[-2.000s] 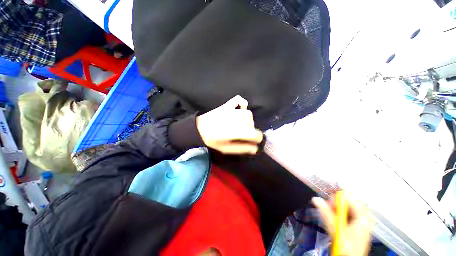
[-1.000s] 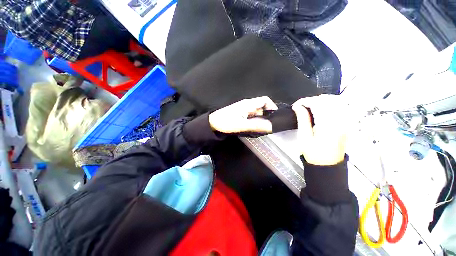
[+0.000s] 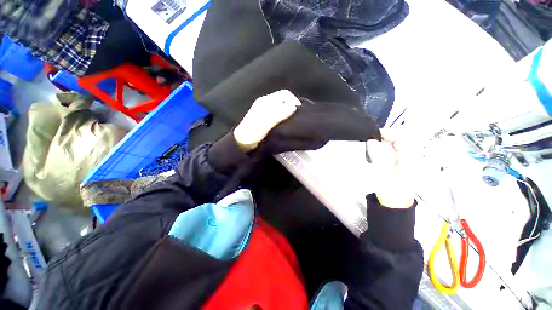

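Plain black fabric (image 3: 266,66) lies on the table, joined to the dark checked fabric (image 3: 363,72) with thin pale lines behind it. My left hand (image 3: 266,118) grips the near edge of the black fabric at the middle. My right hand (image 3: 390,169) holds the fabric's right corner between its fingertips; the hand is overexposed. A fold of black fabric (image 3: 327,124) stretches between the two hands over the table's front edge. Scissors (image 3: 457,254) with one yellow and one red-orange handle lie on the table to the right of my right hand.
The sewing machine's metal needle area (image 3: 493,145) is at the right, on the white table (image 3: 436,66). A blue bin (image 3: 142,148) is left of my left arm. Beyond it are a red stool (image 3: 124,82) and beige cloth (image 3: 63,151). The measuring scale (image 3: 321,191) runs along the table's front edge.
The scissors, first in my right hand, now lie on the table. My right hand has moved up to the fabric edge. Since one second ago my hands have spread apart, stretching the black fabric between them.
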